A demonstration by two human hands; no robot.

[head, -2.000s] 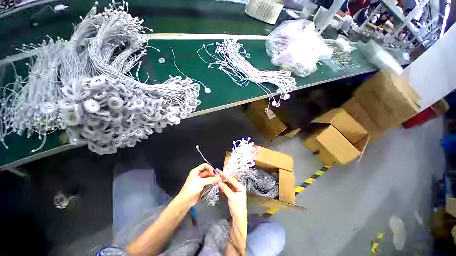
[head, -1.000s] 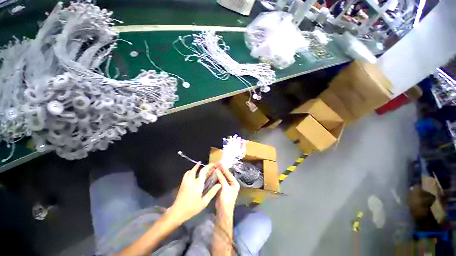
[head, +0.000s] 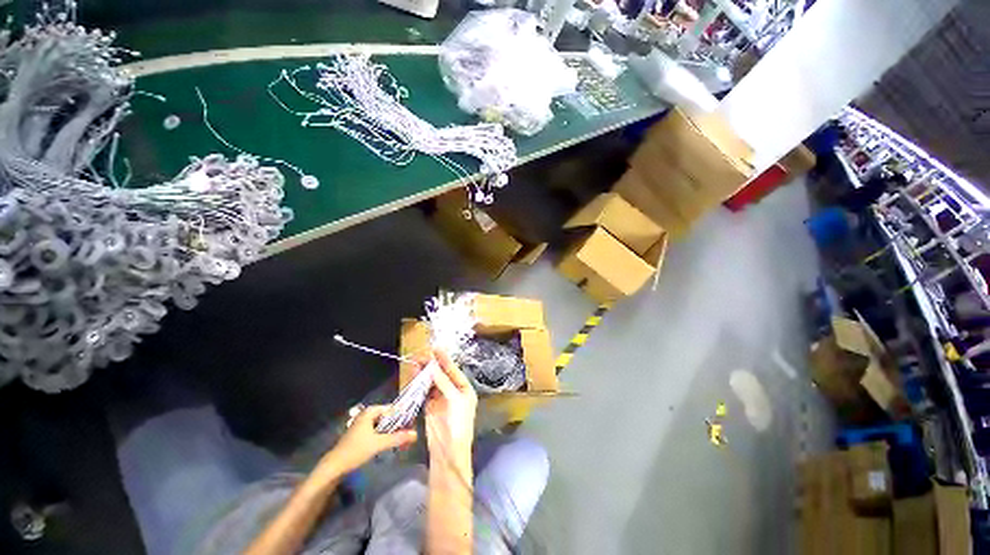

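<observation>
A white cable bundle (head: pixel 408 397) is held above my lap, its many small pale tips fanning out at the upper end. My left hand (head: pixel 367 439) grips the lower part of the bundle. My right hand (head: pixel 449 401) grips it higher up, just below the tips. A single white cable (head: pixel 375 349) sticks out to the left, with a small knob at its end. The open carton (head: pixel 537 361) stands just behind and right of the bundle, with grey-white cables inside. Where the fingers pinch, details are too small to tell.
A large cable pile (head: pixel 98 260) with round ends lies on the green bench at left. A smaller cable bunch (head: pixel 407 128) and a clear plastic bag (head: pixel 502 71) lie farther right. Empty cartons (head: pixel 616 260) stand on the floor at right, near yellow-black tape (head: pixel 583 337).
The view has turned right, so the bench and cartons have shifted left. My left hand has moved down the bundle, away from my right hand, and more of the cable strands show between them.
</observation>
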